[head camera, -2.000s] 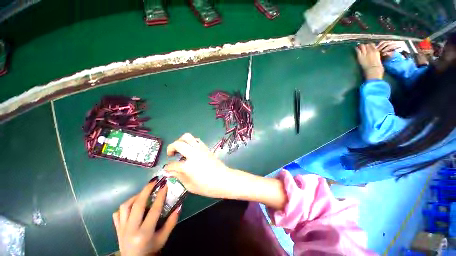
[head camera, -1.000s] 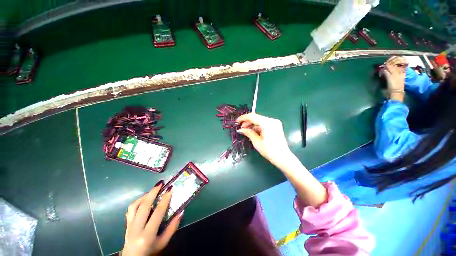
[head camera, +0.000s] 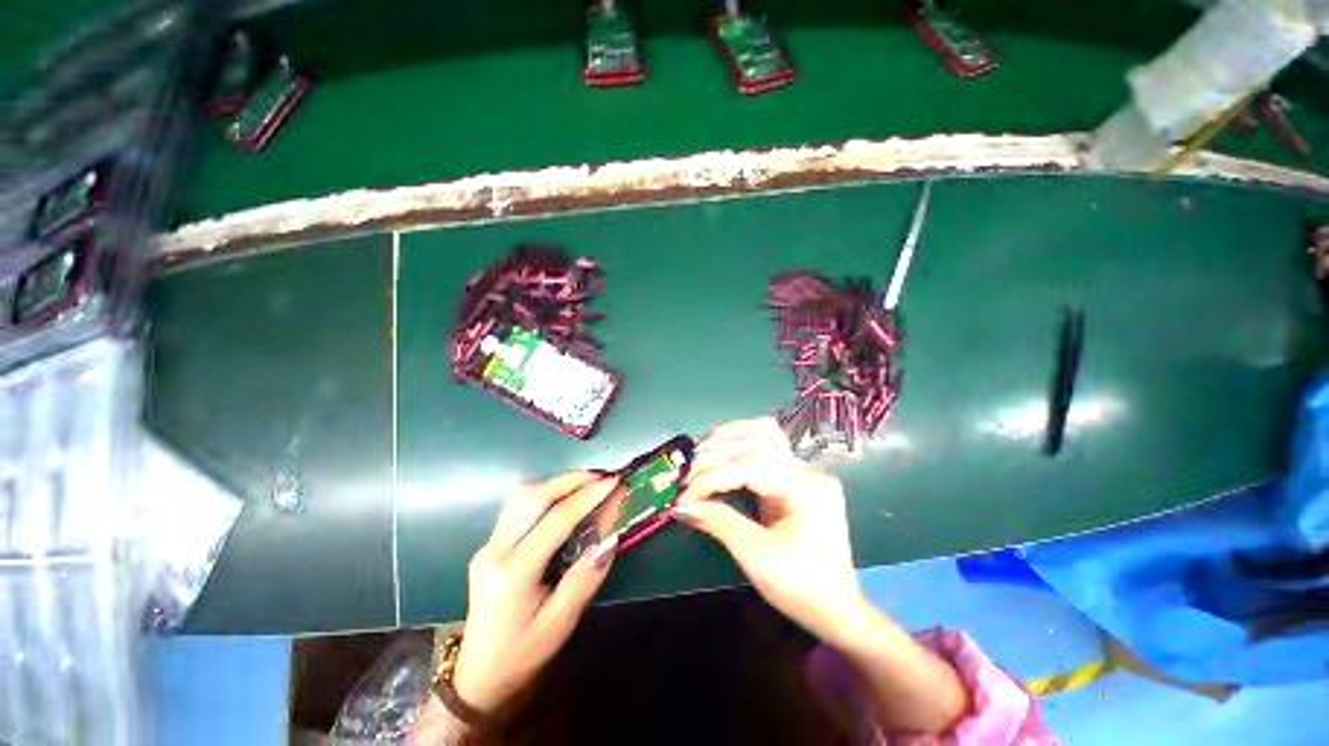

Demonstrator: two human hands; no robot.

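Note:
A phone half-assembly (head camera: 650, 493) with a dark-red rim and green board is tilted between my hands near the bench's front edge. My left hand (head camera: 532, 576) grips its lower left part. My right hand (head camera: 765, 510) has its fingertips at the upper right edge; whether they pinch a small side piece is hidden. A resting phone unit (head camera: 551, 382) lies against the left pile of side trim strips (head camera: 528, 299). The right pile of trim strips (head camera: 838, 350) lies beside a pale flat strip (head camera: 907, 255).
Black tweezers (head camera: 1065, 382) lie at right. Spaced phones (head camera: 754, 51) sit on the green conveyor beyond the whitish ledge (head camera: 627, 182). At left are a loaded blister tray (head camera: 95, 248), stacked empty trays (head camera: 73, 525), a clear plastic sheet (head camera: 190, 532) and tiny clear scraps (head camera: 289, 493). Blue cloth (head camera: 1195, 583) shows at right.
My right hand has moved from the right pile back to the phone. The phone is raised and tilted in my left hand. The view has swung left, showing the trays.

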